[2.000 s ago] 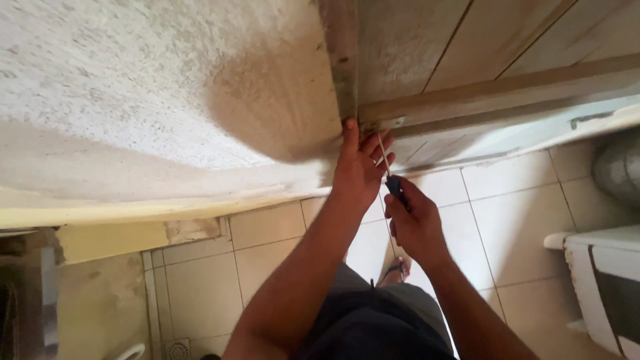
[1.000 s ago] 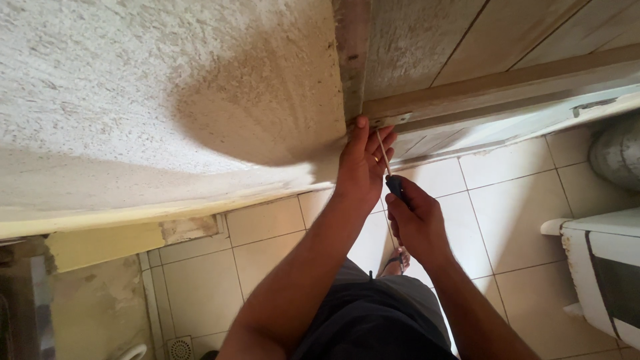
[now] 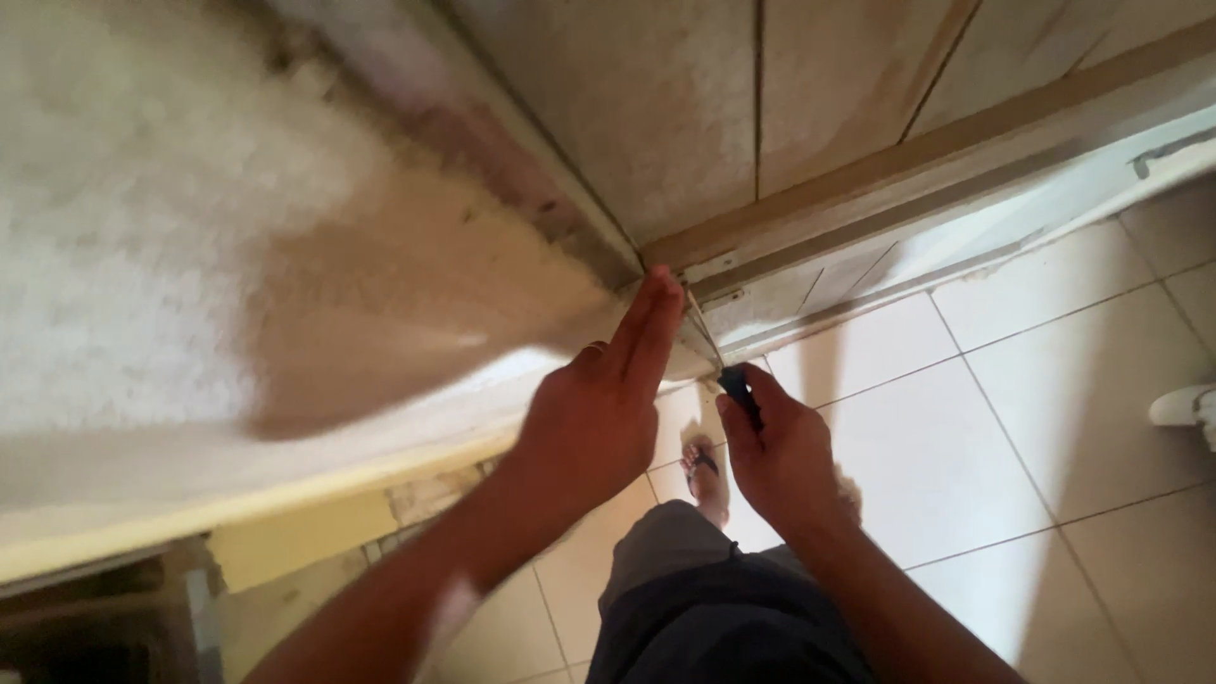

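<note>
My right hand (image 3: 784, 451) is closed around the dark handle of a screwdriver (image 3: 739, 391), whose thin metal shaft points up and left to the door's edge. Beside the shaft, my left hand (image 3: 608, 408) has its fingers stretched toward the corner where the wooden door (image 3: 836, 104) meets its frame (image 3: 494, 142). A ring is on one of its fingers, and it seems to hold nothing. Small metal hinge plates (image 3: 724, 300) show just right of the fingertips. The screwdriver's tip and whatever it touches are too small to make out.
A rough, patchy wall (image 3: 142, 237) fills the left side, with a shadow on it. Below lies a floor of pale tiles (image 3: 912, 427), where my foot in a sandal (image 3: 701, 461) stands. A white object (image 3: 1178, 407) is at the right edge, and a dark opening (image 3: 95, 617) at lower left.
The view has turned and shifted. My left hand, earlier with its fingers around the screwdriver's shaft, now lies left of it with fingers stretched out. My right hand keeps its hold on the handle.
</note>
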